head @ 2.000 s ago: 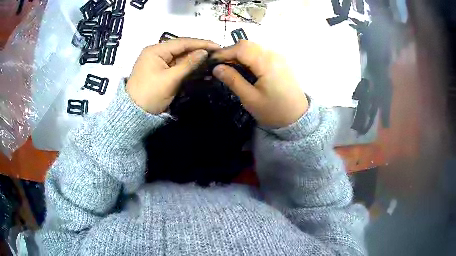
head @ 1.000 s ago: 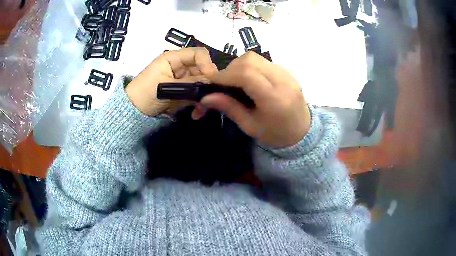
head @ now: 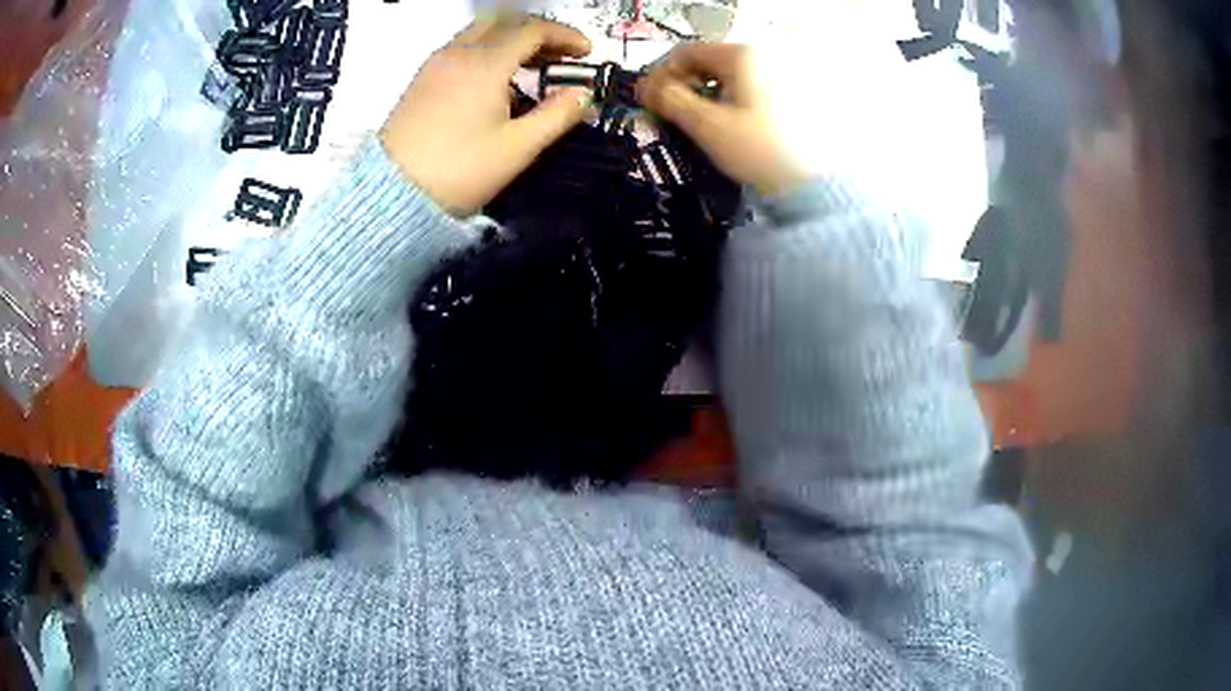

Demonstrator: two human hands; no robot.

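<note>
My left hand (head: 489, 115) and my right hand (head: 722, 111) are close together at the top centre. Between their fingertips is a black plastic slide (head: 572, 78) with pale slots, on a short black strap. My left fingers grip the slide's end; my right fingers pinch the strap side. A dark heap of strap assemblies (head: 554, 324) lies below the hands, against the grey sweater. A few pale-slotted plastic parts show at its upper edge.
More black slides (head: 277, 74) lie in a pile at upper left, with loose ones below. Crinkled clear plastic (head: 47, 257) is at the left edge. Black webbing pieces (head: 1006, 263) lie at right. Small metal parts (head: 648, 20) of the machine show at top centre. Reddish wood (head: 1046, 412) edges the work surface.
Both hands have moved up and forward with the slide and strap, toward the machine parts. The heap is more exposed. The slides beside the hands are no longer seen separately on the white surface.
</note>
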